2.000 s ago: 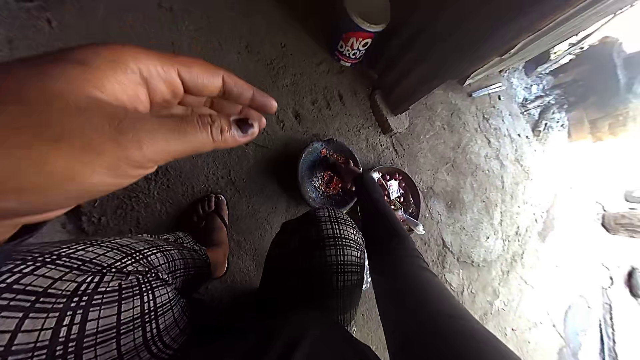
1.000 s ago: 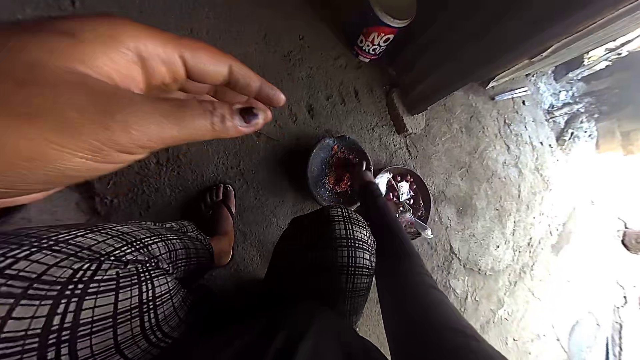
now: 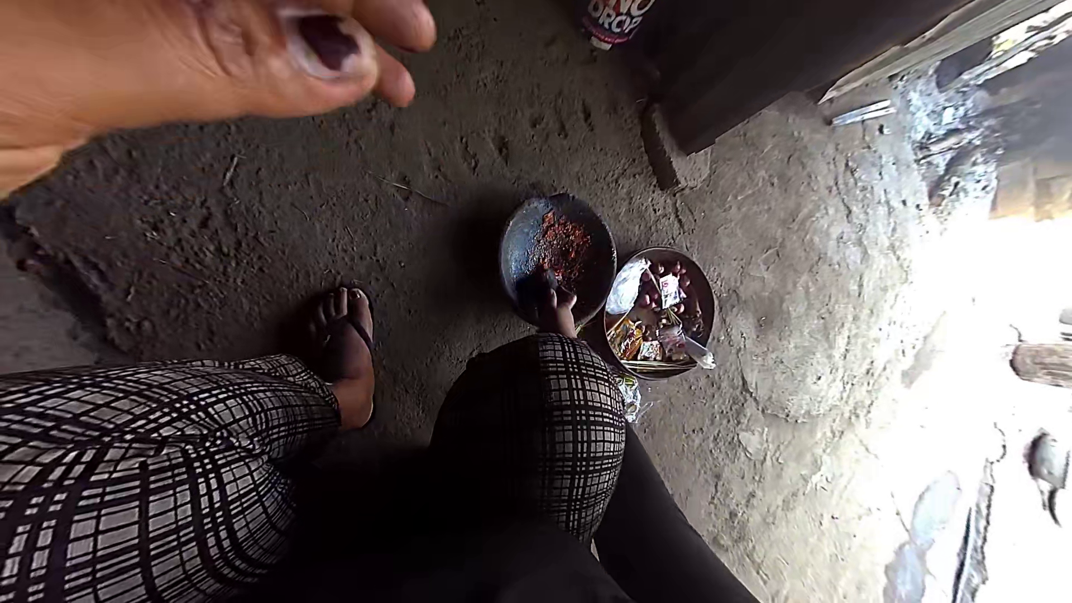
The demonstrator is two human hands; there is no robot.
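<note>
My left hand [image 3: 226, 59] fills the upper left, close to the camera, cut off by the frame edge; its thumb and some fingertips show, with nothing seen held. My right hand [image 3: 559, 311] is low inside a dark grinding bowl [image 3: 517, 243], its fingers closed round a dark tool, apparently a pestle [image 3: 533, 293], mostly hidden in shadow. Red, coarsely crushed food [image 3: 563, 244] lies in the bowl above that hand. Right beside the bowl, a round brown basin [image 3: 710, 306] holds small red onions [image 3: 649, 289], a white plastic bag [image 3: 626, 286] and several sachets [image 3: 625, 339].
Both vessels stand on an earthen floor [image 3: 435, 218]. A block [image 3: 674, 159] lies beneath a dark panel [image 3: 754, 59]; a printed can [image 3: 615, 18] is at the top. My sandalled foot [image 3: 345, 343] and checked knee [image 3: 578, 419] flank the bowl. Ash [image 3: 955, 126] lies at upper right.
My left hand has moved up and looks nearer to the camera. My right hand has shifted to the lower part of the bowl, and more of the red food shows. The view has shifted.
</note>
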